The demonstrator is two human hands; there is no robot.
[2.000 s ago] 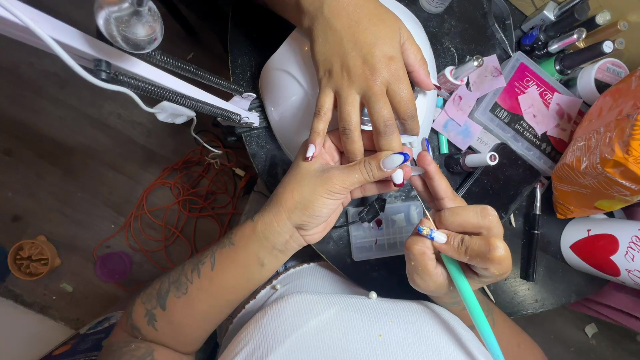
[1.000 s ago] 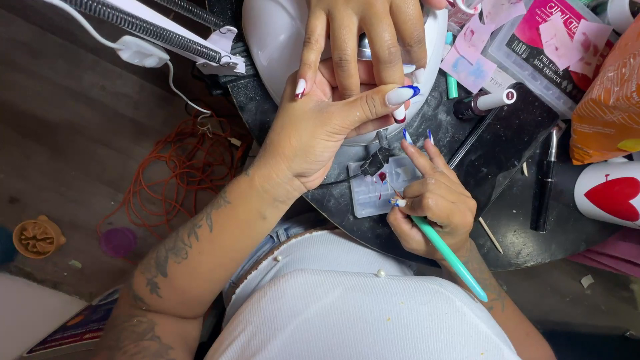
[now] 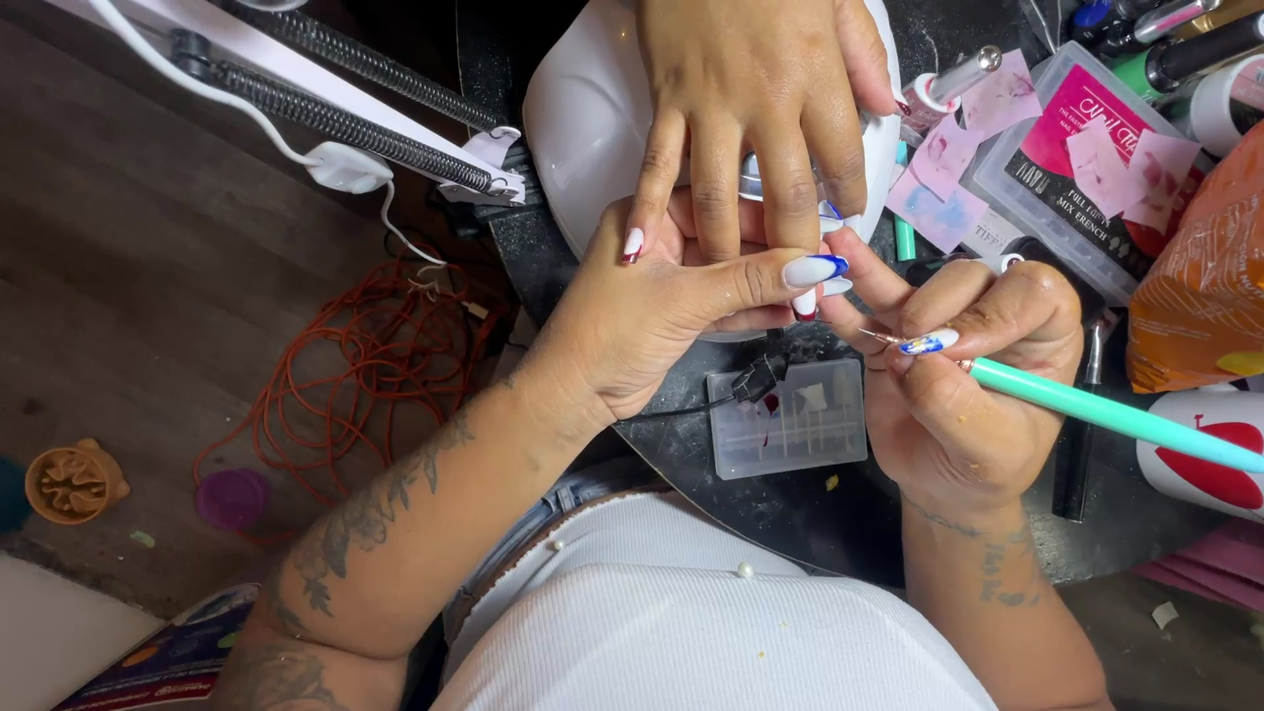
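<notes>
My left hand (image 3: 681, 281) grips a finger of another person's hand (image 3: 755, 109), its thumb lying across near the fingertip. That hand reaches in from the top over a white device (image 3: 578, 118); white nails with dark red tips (image 3: 805, 303) show on it. Between the thumb and fingers of my right hand (image 3: 973, 375) is a thin nail art brush (image 3: 1096, 397) with a turquoise handle, its fine tip pointing left, close to the held finger. Whether the tip touches the nail I cannot tell. Below, a clear plastic palette (image 3: 790, 420) bears a dark red smear.
A clear box of nail tips (image 3: 1047, 188) with pink paper pieces (image 3: 938, 158), polish bottles (image 3: 948, 84) and an orange bag (image 3: 1200, 276) are at the right. A black pen-like tool (image 3: 1076, 454) lies beside a white mug (image 3: 1175, 454). A spring-arm lamp (image 3: 395, 109) spans the upper left, above an orange cord (image 3: 346, 365).
My right hand has moved with the brush from beside the palette up to the held finger. My left hand keeps its hold on the other person's finger.
</notes>
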